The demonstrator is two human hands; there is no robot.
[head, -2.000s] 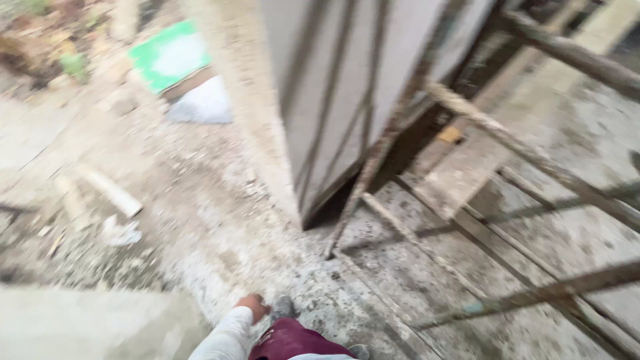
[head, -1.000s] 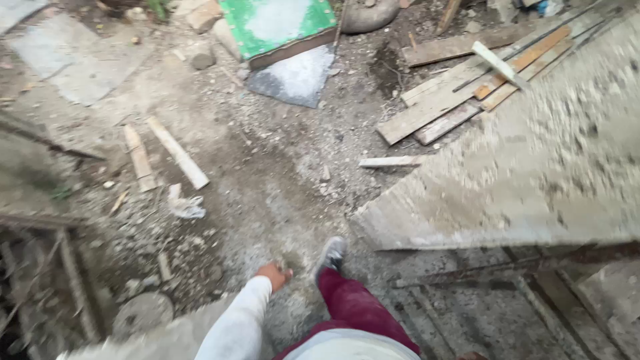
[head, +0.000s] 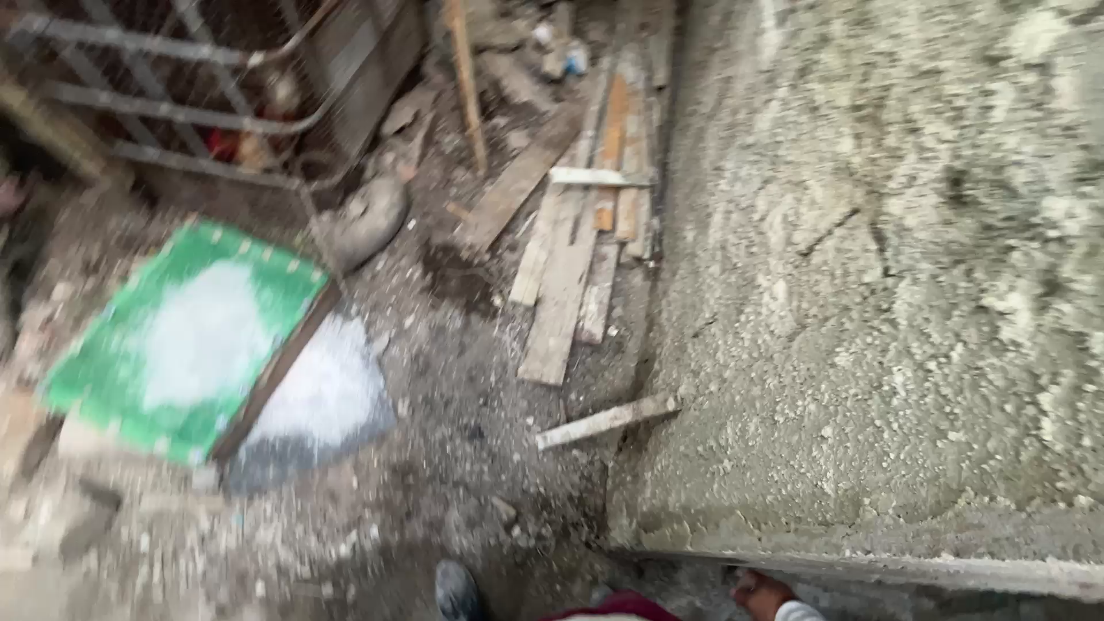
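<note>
My right hand (head: 761,595) shows at the bottom edge, in a light sleeve, to the right of my maroon-clad leg. It is close beside the end edge of a rough plastered wall (head: 862,345). Blur hides whether its fingers touch the wall, and I make out no object in it. My left hand is out of view. One grey shoe (head: 457,591) stands on the dirt ground to the left of the hand.
Wooden boards (head: 561,302) lie along the wall's foot, with a short batten (head: 608,420) nearer. At left lies a green wood-framed mesh panel (head: 112,362) with whitish material, beside a whitish patch on a grey sheet (head: 285,457). Behind are a stone (head: 373,224) and a metal-barred enclosure (head: 181,108).
My left hand, seen over the ground a second ago, has left the view. My right hand now shows by the wall's end. The view has swung strongly, and the wall fills the right side.
</note>
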